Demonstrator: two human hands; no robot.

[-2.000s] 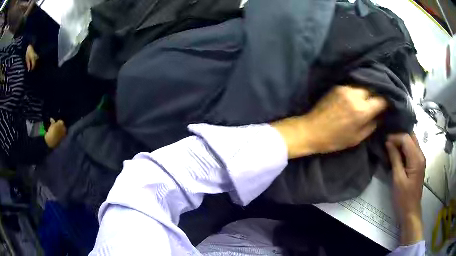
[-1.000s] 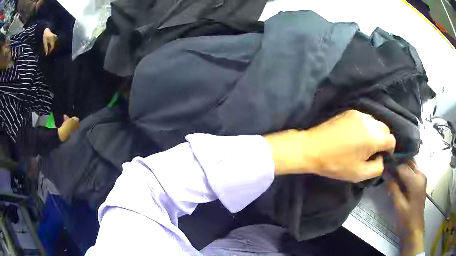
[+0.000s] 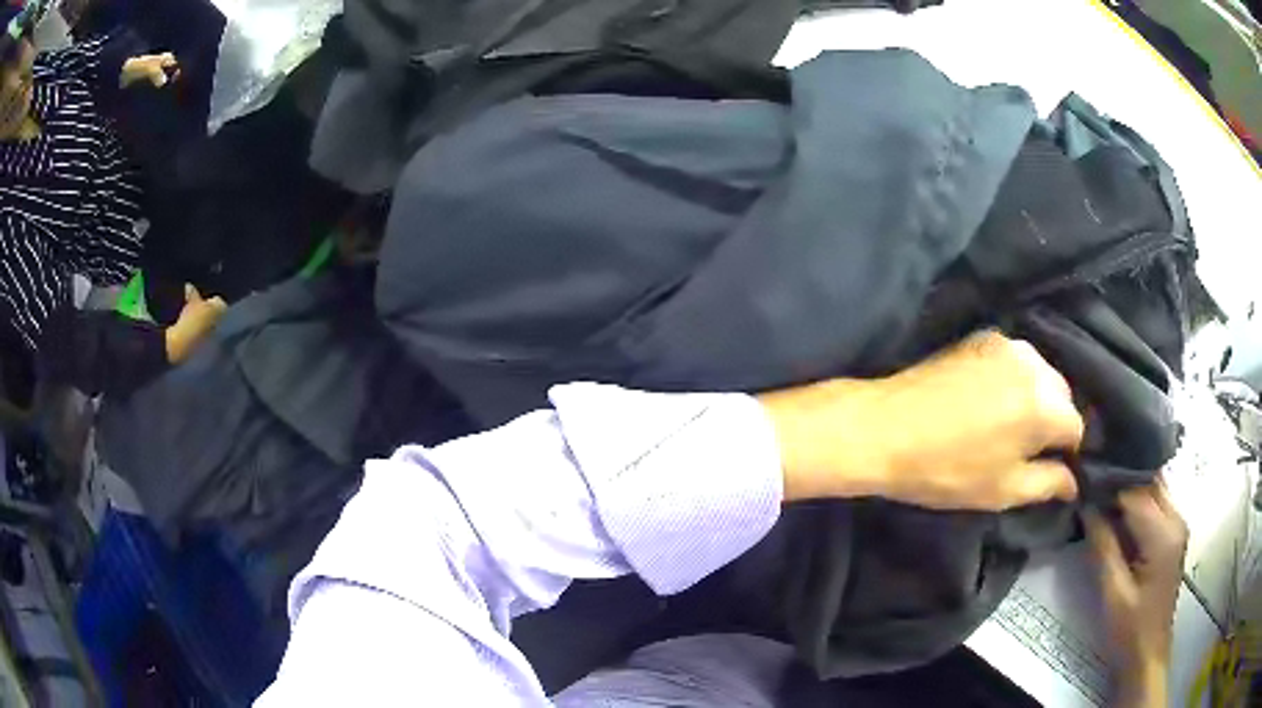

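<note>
A large dark blue-grey and black garment piece (image 3: 595,235) lies heaped in front of me across the white table (image 3: 1190,152). My left hand (image 3: 990,429) comes in from the lower left and pinches the black cloth near its right edge. My right hand (image 3: 1142,553) is at the right, just below and beside my left, with its fingers on the lower right edge of the same cloth. The fingertips of both hands are partly hidden by the folds.
A person in a striped top (image 3: 62,180) is at the far left. More dark cloth (image 3: 554,42) lies behind the heap. A blue crate or cloth (image 3: 166,595) is at the lower left. Printed ruler marks (image 3: 1045,636) run along the table's front. Yellow handles (image 3: 1225,678) show at the lower right.
The heap now sits lower and further right in view. My left hand has moved down and right, closer to my right hand, which is also lower.
</note>
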